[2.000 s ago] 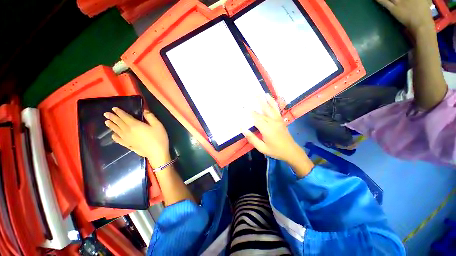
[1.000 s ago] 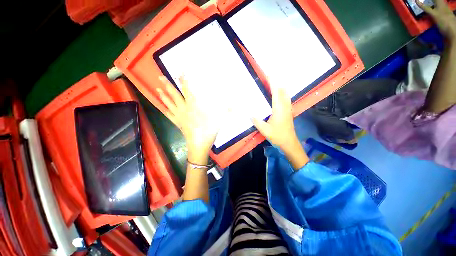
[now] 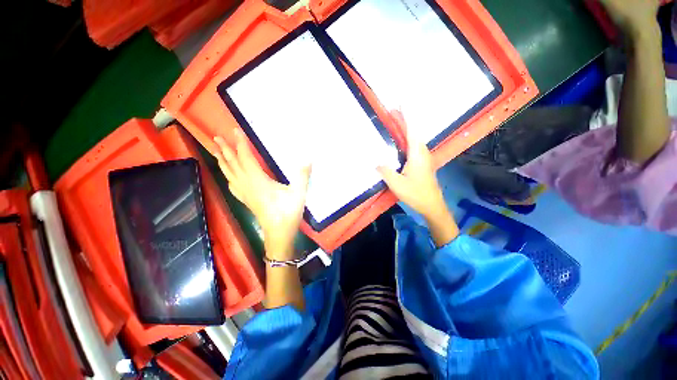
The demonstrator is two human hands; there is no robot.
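Observation:
A lit white-screen tablet (image 3: pixel 312 122) with a black bezel lies in the left slot of an orange-red double-slot tray (image 3: pixel 189 93). My left hand (image 3: pixel 271 204) is at its lower left edge, fingers spread over the tray rim and thumb over the screen. My right hand (image 3: pixel 419 182) rests at its lower right corner, thumb over the screen and fingers apart along the edge by the gap. Neither hand visibly lifts it. A second lit tablet (image 3: pixel 416 67) lies in the right slot, cut off by the top edge.
At left, a dark-screen tablet (image 3: pixel 167 241) with glare lies on another orange-red tray (image 3: pixel 241 271). Stacked trays and a white bar (image 3: pixel 70 289) stand at the far left. A person's arm (image 3: pixel 642 96) with a pink sleeve is at right. A blue perforated object (image 3: pixel 545 263) is below on the floor side.
My left hand has left the dark tablet, crossed over the lit screen and drawn back to its left edge. My right hand has stayed near the lower right corner. The view has shifted slightly.

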